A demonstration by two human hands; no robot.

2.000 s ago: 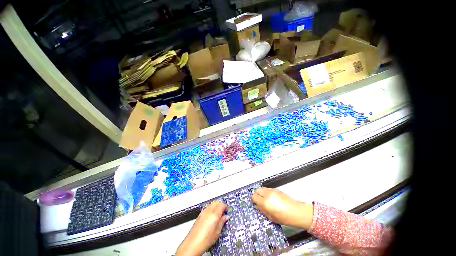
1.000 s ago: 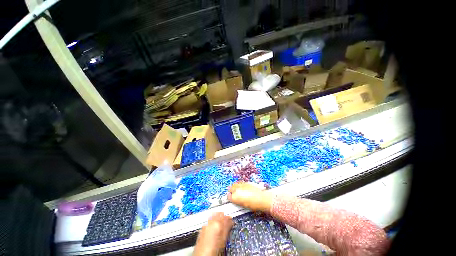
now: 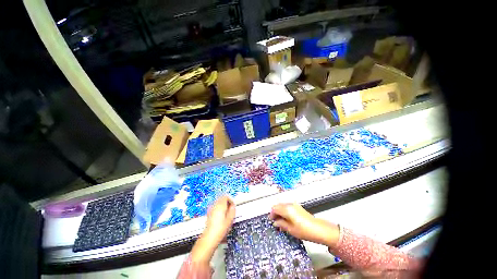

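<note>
A dark blue-purple circuit board panel [image 3: 264,250] with a repeating grid lies across the rails in front of me, its lower edge cut off by the picture. My left hand [image 3: 220,215] is at the panel's upper left corner, close to the ledge, fingers bent together. My right hand [image 3: 294,219] is over the panel's upper right part, fingertips pinched. Whether either hand holds a small part is too small and blurred to tell. Loose blue components [image 3: 316,158] lie in a long heap on the white ledge, with a red patch of components [image 3: 258,173] amid them.
At left on the ledge are a clear bag with blue contents [image 3: 155,193], a dark gridded board [image 3: 104,222] and a pink-purple ring [image 3: 64,209]. Behind stand a blue bin [image 3: 248,126], an open box with blue contents [image 3: 201,148] and other cardboard boxes. Dark-edged conveyor rails [image 3: 349,202] run along the ledge.
My left hand has moved up to the ledge's edge. My right hand has come back from the heap to over the panel. The camera view has shifted slightly.
</note>
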